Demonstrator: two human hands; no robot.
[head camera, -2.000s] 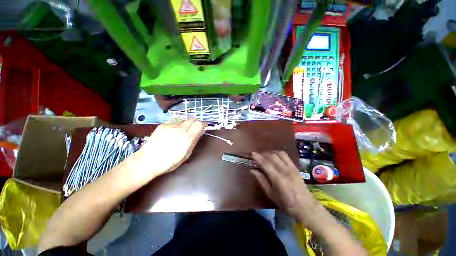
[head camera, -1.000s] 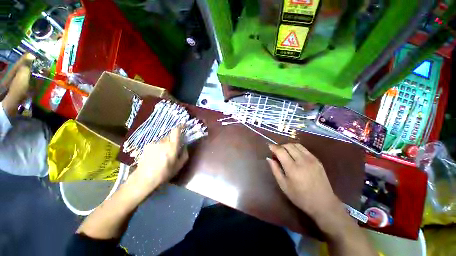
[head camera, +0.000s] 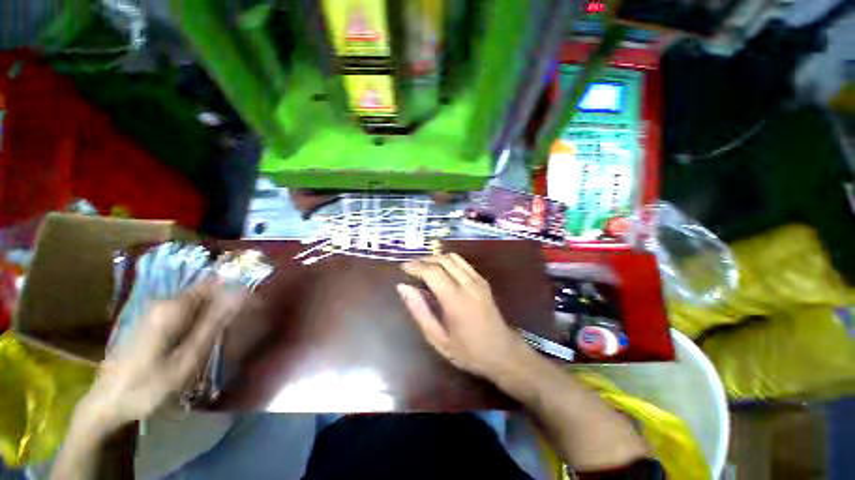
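Observation:
Loose cables (head camera: 161, 272) lie in a pile on the left of the dark red-brown work board (head camera: 328, 328). My left hand (head camera: 169, 342) is over the near part of this pile, motion-blurred; some thin strands show beside its fingers, but whether it grips them is unclear. My right hand (head camera: 459, 314) is over the board right of centre, fingers apart, with fingertips near the edge of the moulded cables (head camera: 380, 225). These lie crisscross below the green press block. A metal holder bar (head camera: 547, 345) lies at the board's right, beside my right forearm.
The green press (head camera: 375, 159) stands ahead. A patterned phone-like rectangle (head camera: 520, 212) lies beside the cables. The control panel (head camera: 600, 141) is at right, above the red parts bin (head camera: 647, 314). A cardboard box (head camera: 70, 272) is left; a white bucket (head camera: 720, 403) is at lower right.
The view has swung back from the left. My left hand has moved towards me over the pile. My right hand, earlier at the holder bar, is now near the moulded cables; the bar lies further right.

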